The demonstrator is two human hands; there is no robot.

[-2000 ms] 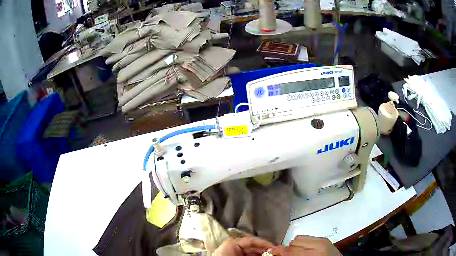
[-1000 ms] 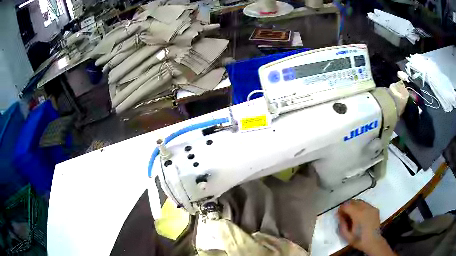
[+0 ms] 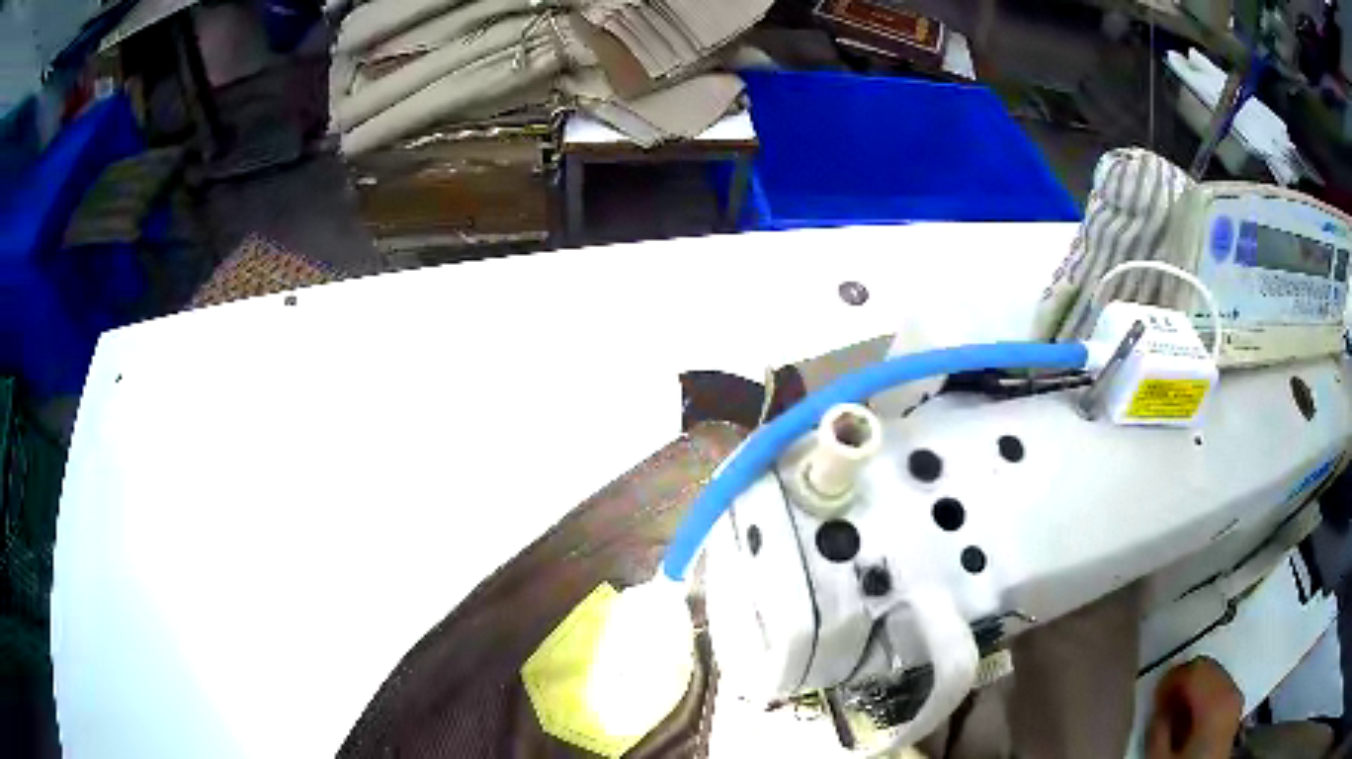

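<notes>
A dark brown cloth panel [image 3: 512,623] lies on the white table left of and under the machine head [image 3: 786,593]. A yellow-green pointed patch [image 3: 564,675] lies on it, beside the blue air tube's [image 3: 875,363] bright, glaring white nozzle end. Taupe cloth [image 3: 1082,675] shows under the machine arm. The needle area is hidden or cut off at the bottom edge. My right hand [image 3: 1197,707] is small and partly cut off at the lower right; its fingers cannot be made out. My left hand is not in view.
The white table [image 3: 326,445] spreads to the left. A striped cloth-like thing [image 3: 1122,230] stands behind the machine, beside the control panel [image 3: 1287,260]. Behind the table are a blue bin [image 3: 912,148] and stacked taupe bundles [image 3: 445,74].
The view has moved closer to the machine's left end, which now shows larger. My hands were together near the cloth two seconds ago; one second ago only my right hand showed, on the table at right.
</notes>
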